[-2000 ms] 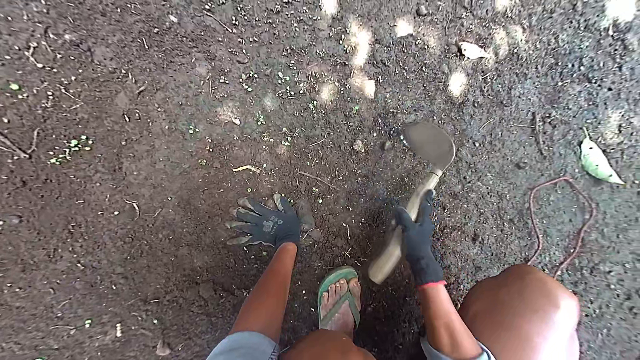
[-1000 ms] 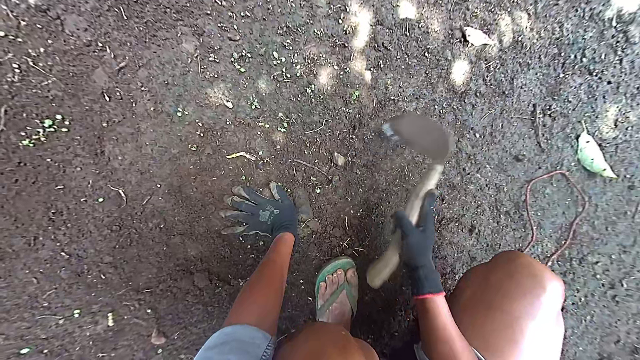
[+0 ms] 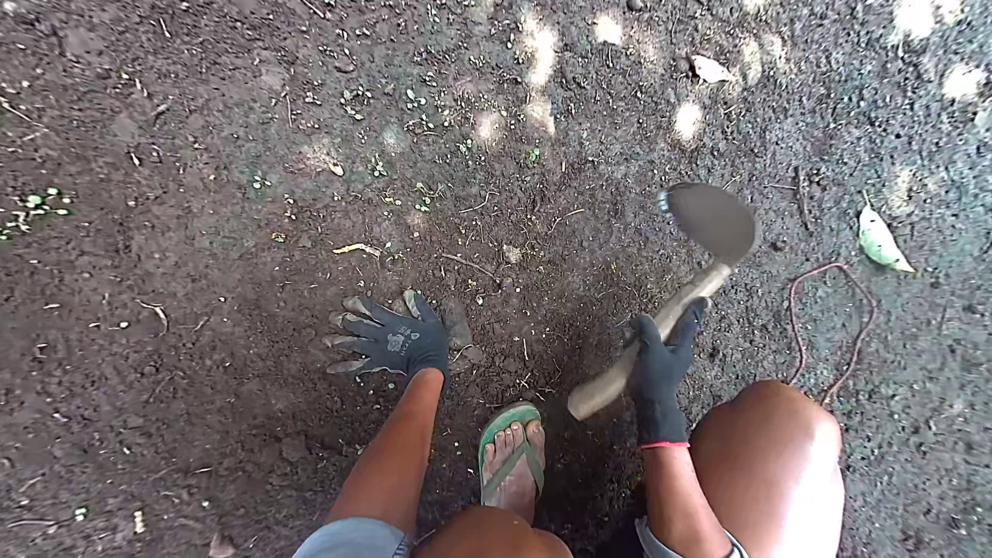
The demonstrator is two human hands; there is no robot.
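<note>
My left hand (image 3: 394, 335), in a dark work glove, rests palm down on the dark soil (image 3: 232, 434) with its fingers spread and nothing in it. To the right, my right hand (image 3: 663, 372), gloved too, grips the pale wooden handle of a short hand tool (image 3: 608, 390). Its broad, rounded metal blade (image 3: 713, 221) points up and away from me, over the ground. Whether the blade touches the soil I cannot tell.
My foot in a green flip-flop (image 3: 511, 457) stands between my hands. A loop of reddish cord (image 3: 792, 302) lies beside my right knee (image 3: 763, 457), near a pale green leaf (image 3: 880, 239). Small seedlings (image 3: 35, 211) grow at the far left, and twigs are scattered about.
The blade in my right hand has shifted slightly, with the grip on the handle kept. My left hand stays spread on the soil.
</note>
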